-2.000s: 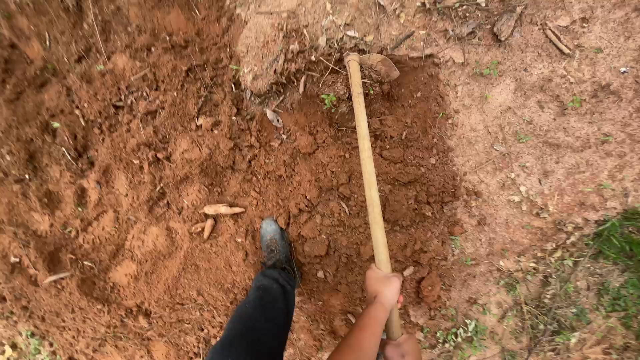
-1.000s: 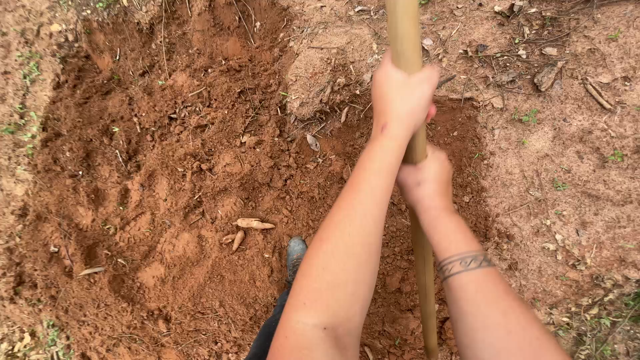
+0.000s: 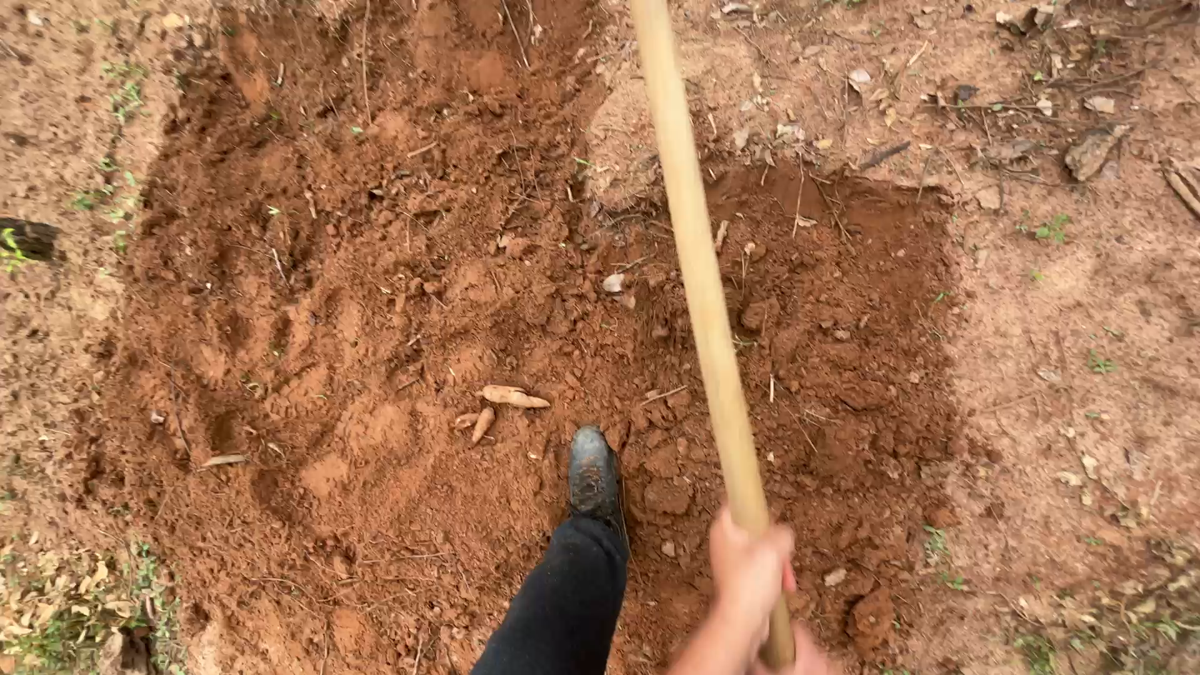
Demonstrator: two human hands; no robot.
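The long wooden handle of a hoe point(image 3: 703, 272) slants from the top edge down to the lower right of centre, above loosened red soil. My left hand point(image 3: 750, 562) is closed around its lower part. Just below, at the bottom edge, my right hand point(image 3: 806, 656) grips the handle near its end, blurred and partly cut off. The hoe's blade is out of view beyond the top edge. Left of the handle, a few pale tuberous roots point(image 3: 514, 397) lie on the soil.
My dark boot point(image 3: 594, 469) stands on the loose soil beside the roots. A dug hollow point(image 3: 844, 309) with a steep edge lies right of the handle. Firmer ground point(image 3: 1078, 356) with twigs and dry leaves borders it. A dark piece point(image 3: 30, 239) sits at the far left.
A second ago both hands were higher in view, with the handle upright between them; now they are low at the bottom edge. The hoe's blade, seen on the soil two seconds ago, is out of view.
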